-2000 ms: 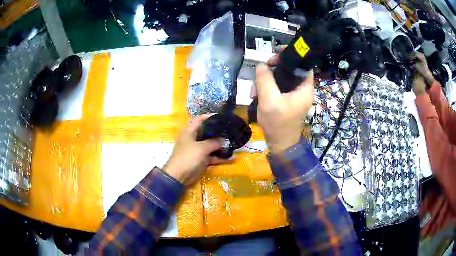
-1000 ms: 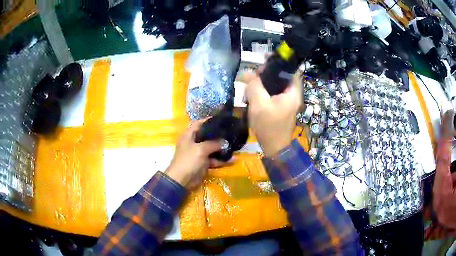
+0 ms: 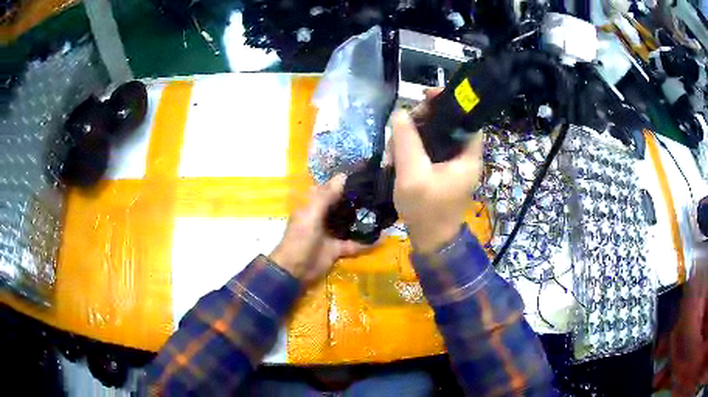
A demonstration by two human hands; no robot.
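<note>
My left hand [image 3: 307, 236] holds a black round housing [image 3: 363, 209] above the taped board, its fingers around the housing's left and lower side. A small pale or silver part shows inside the housing. My right hand [image 3: 435, 174] grips the black electric screwdriver [image 3: 454, 112], which has a yellow label and is tilted. The driver's lower end is close to the housing. The tip is blurred against the black housing, so I cannot tell whether it touches. No screw can be made out.
A clear bag of silvery-blue grains [image 3: 341, 139] stands behind the housing, beside the screw feeder [image 3: 435, 54]. Black housings [image 3: 97, 139] and a clear tray [image 3: 31, 186] lie left. A module pile [image 3: 516, 194], a black cord [image 3: 536, 194] and a filled blister tray [image 3: 613, 240] lie right.
The view has shifted slightly. The screwdriver moved up to the left, then back right, staying in my right hand. My left hand still holds the housing. The other person's arm has dropped toward the lower right edge.
</note>
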